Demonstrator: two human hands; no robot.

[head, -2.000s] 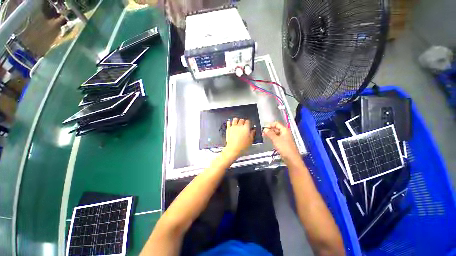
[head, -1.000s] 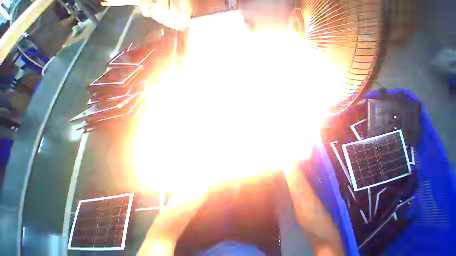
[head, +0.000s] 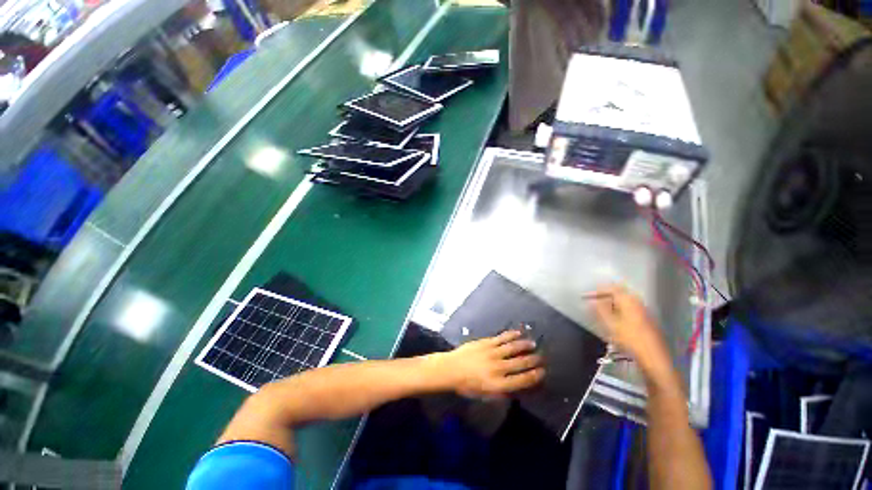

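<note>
A solar panel lies face down and turned at an angle, partly over the light box's front left edge. Its plain black back shows. My left hand holds the panel, with its fingers on the back; the thumb is hidden. My right hand is above the light box, right of the panel, with its fingers bent; whether it pinches a lead end is too blurred to tell. A small light connector or lead end shows at the panel's right edge. Red and blue test leads run from the bench instrument along the box's right side.
Overlapping panels are heaped on the green conveyor belt at far left. Another panel lies face up nearer, over a dark one. A blue crate with panels stands at lower right, below a large blurred fan.
The glare over the light box is gone. My view has turned, shifting the scene rightward. The panel has moved toward me and turned, with my left hand on it. My right hand is apart from it.
</note>
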